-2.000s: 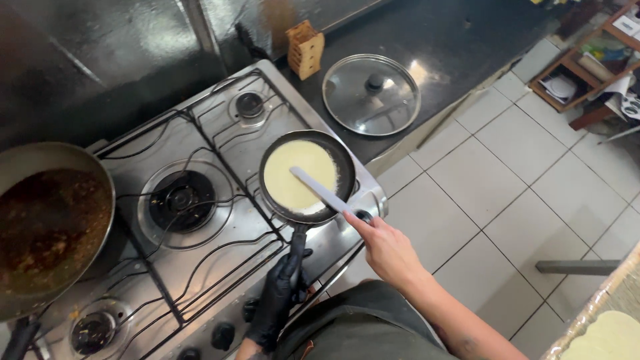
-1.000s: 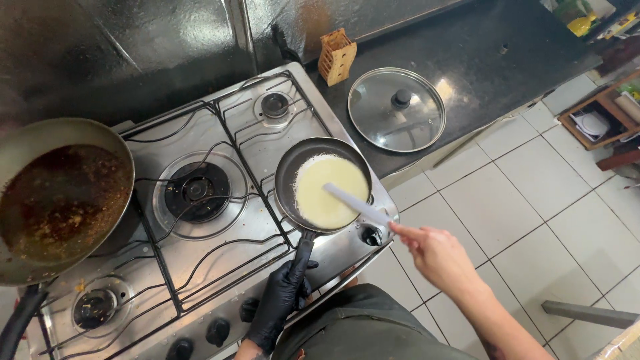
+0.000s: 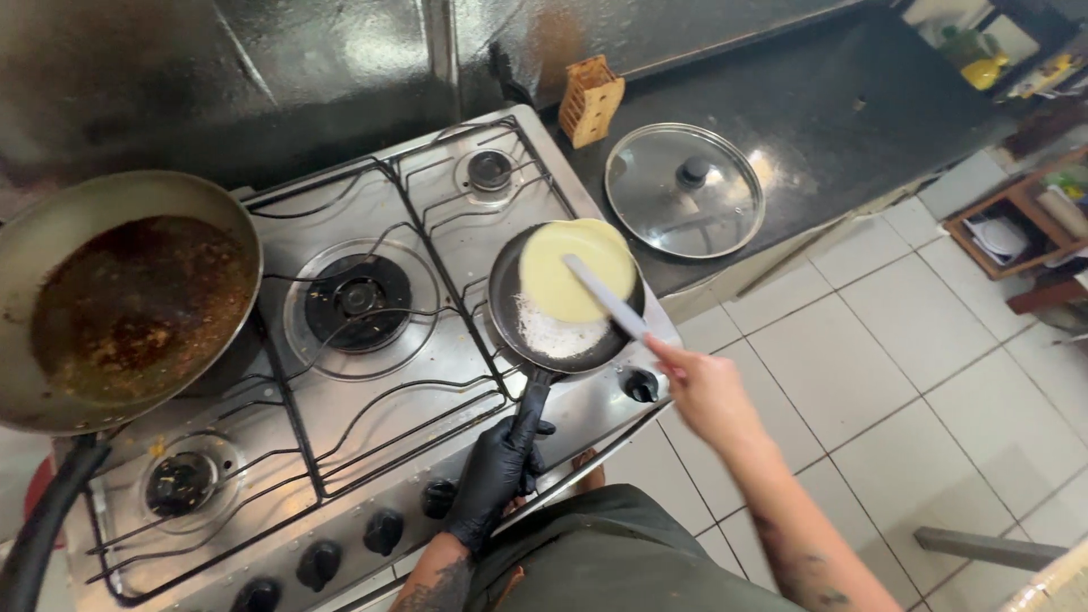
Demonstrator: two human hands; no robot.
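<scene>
My left hand (image 3: pixel 500 476), in a black glove, grips the handle of a small black frying pan (image 3: pixel 503 289) over the right front of the stove. In the pan lies a pale yellow pancake or crepe (image 3: pixel 561 276), pushed toward the far side and partly up the rim. A whitish dry residue shows on the pan's near floor. My bare right hand (image 3: pixel 701 387) holds a flat, light-coloured spatula or spreader (image 3: pixel 608 297), whose blade rests on the crepe.
A large frying pan (image 3: pixel 204 200) with dark oily sauce sits on the left of the gas stove (image 3: pixel 416 348). On the dark counter (image 3: pixel 850 127) are a glass lid (image 3: pixel 684 191) and a wooden utensil holder (image 3: pixel 591 100). A metal bar (image 3: pixel 986 548) juts in at lower right.
The crepe, lying in the middle of the pan a second ago, has shifted toward the far rim, baring whitish residue beneath. My left hand still holds the pan handle.
</scene>
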